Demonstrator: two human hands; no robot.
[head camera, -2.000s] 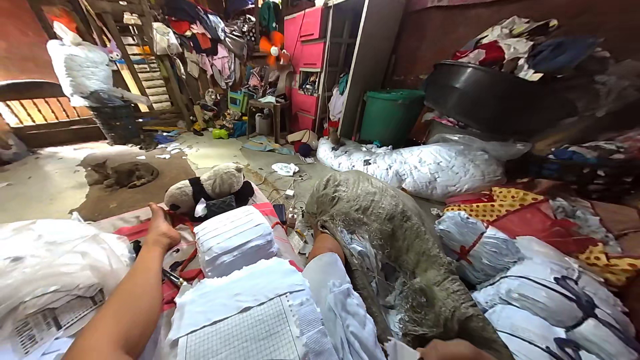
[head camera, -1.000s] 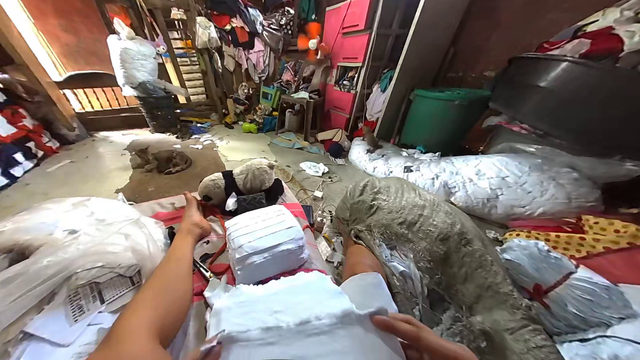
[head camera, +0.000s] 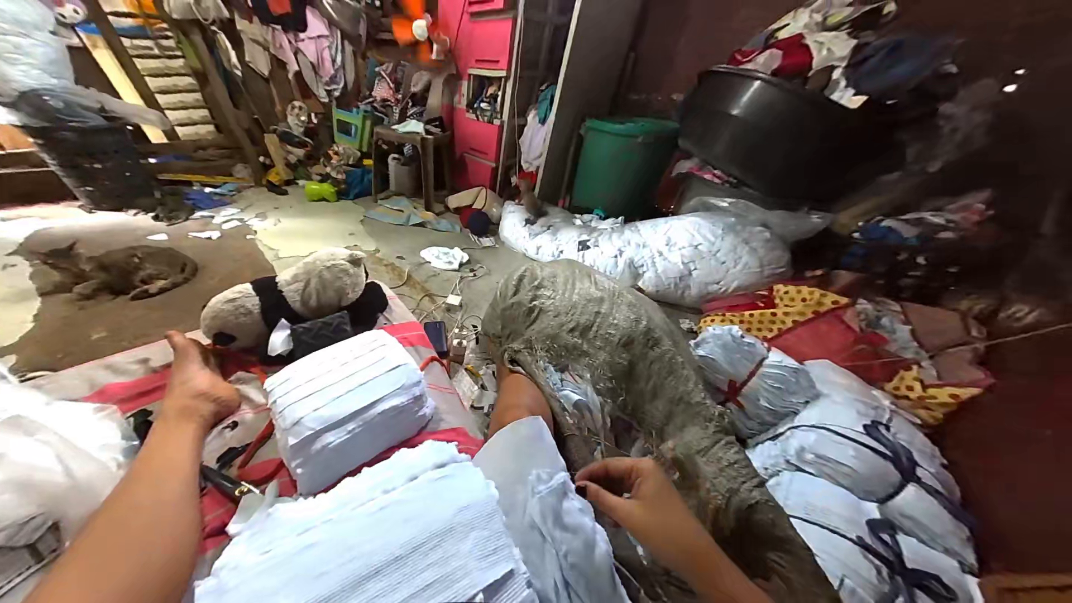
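My right hand, its thumb and index finger curled with a small gap, hovers by the mouth of a grey-green woven sack; nothing shows in it. Pale scraps show at the sack's opening. Left of the hand, a whitish cloth lies over my right leg. A large stack of white ragged-edged sheets fills the bottom centre, between my legs. Beyond it sits a smaller white stack on a red-and-white striped cloth. My left hand is out of view.
Tied white bundles lie at right. A stuffed panda and a phone lie ahead, a plastic bag at left. Farther off are a curled-up animal, a long filled bag and a green bin.
My right hand has left the near white stack and moved right to the sack. The fingers of my left hand, at the near edge one second ago, are out of view.
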